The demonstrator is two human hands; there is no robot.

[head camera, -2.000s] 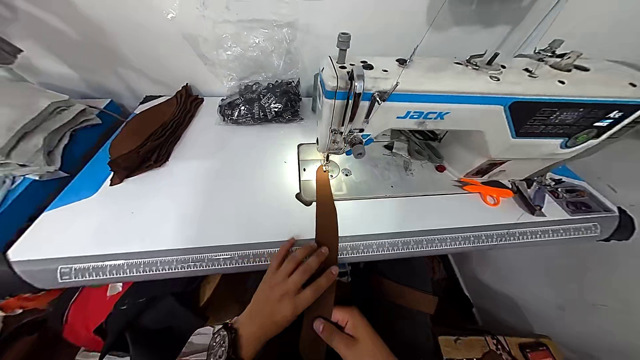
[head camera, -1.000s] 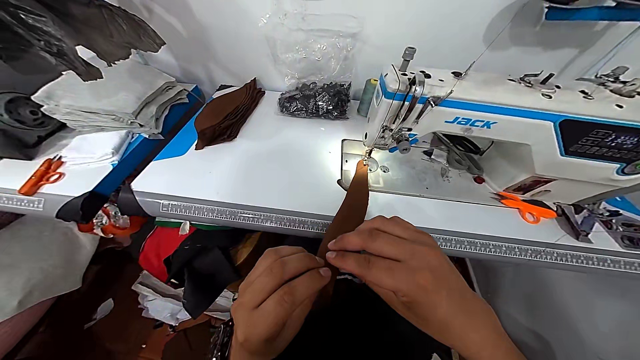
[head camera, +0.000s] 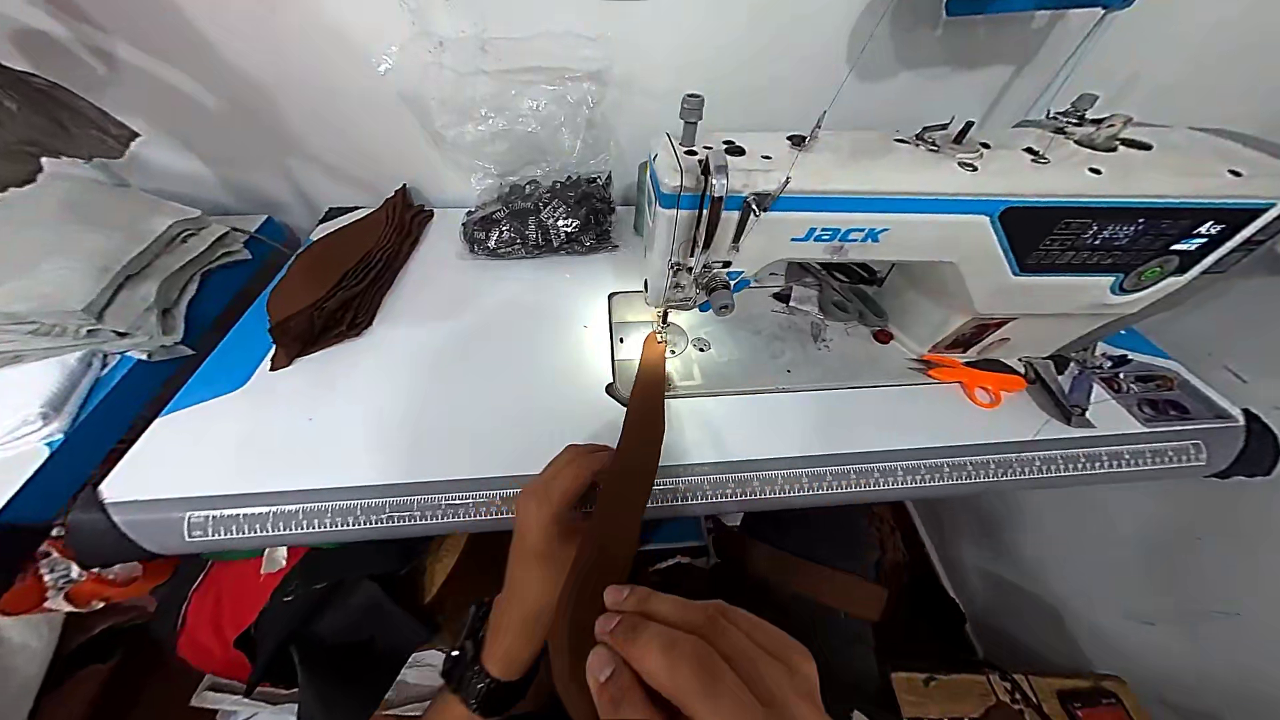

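Note:
A long strip of brown fabric runs from under the presser foot of a white and blue Jack sewing machine down over the table's front edge. My left hand, with a dark watch on its wrist, is at the strip's left side near that edge; its fingertips are hidden behind the fabric, so its hold cannot be told. Lower down, my right hand pinches the strip's right edge between thumb and fingers. The machine's lamp lights the needle plate around the strip's narrow end.
Stacked brown fabric pieces and a plastic bag of black labels lie on the table's left half. Orange thread snips and a small parts tray are at the right. Grey cloths are piled at far left.
My hands were together on the strip a second ago; now they are apart, my left hand up at the table edge and my right hand lower. The view has shifted.

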